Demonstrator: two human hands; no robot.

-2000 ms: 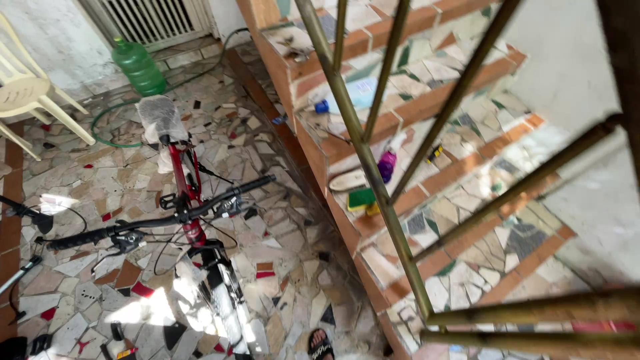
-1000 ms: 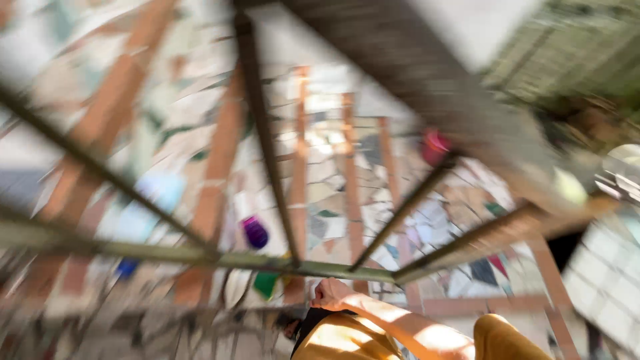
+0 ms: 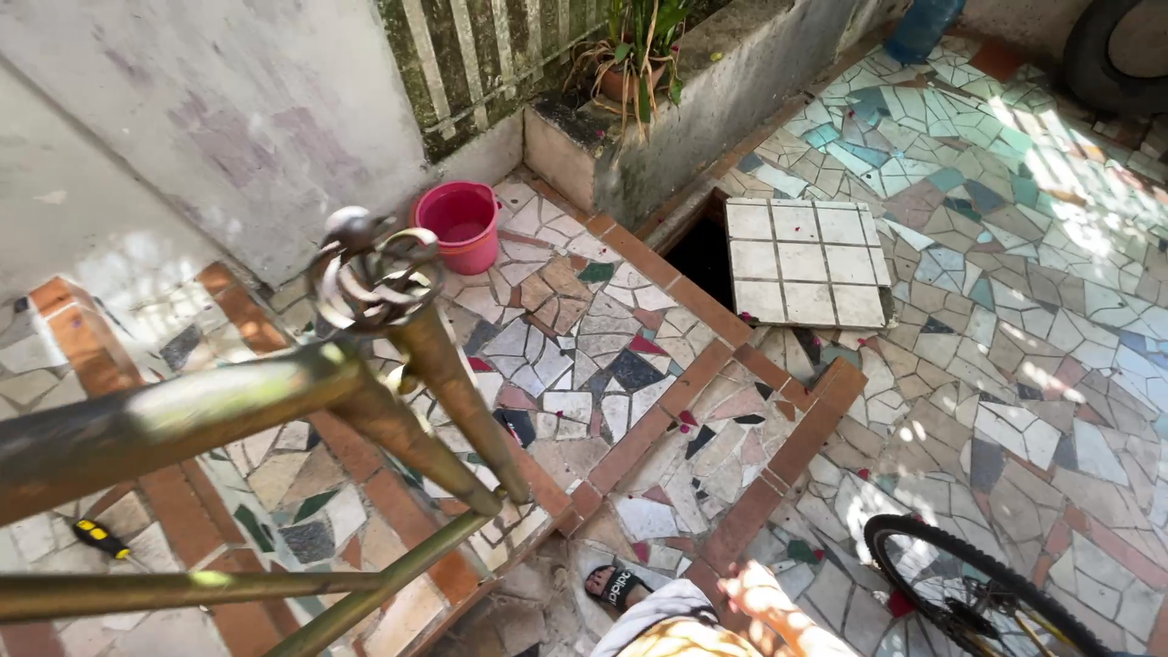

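Observation:
At the bottom, my right hand hangs in sunlight over the broken-tile floor, with its fingers loosely bent and nothing visible in them. It is beside my clothed leg, to the right of my sandalled foot. The front part of a bicycle wheel stands further right, apart from the hand. My left hand is out of view. On the left, a brass-coloured stair railing ends in a scrolled metal top. Behind it a black and yellow screwdriver lies on a step.
A pink bucket stands by the wall. A white tiled cover lies beside a dark floor opening. Brick-edged steps border the floor. Further back are a potted plant, a blue plastic bottle and a tyre.
The view has swung far right, from the bicycle and stairs to the bucket and floor opening. My right hand, not seen two seconds ago, is now in view.

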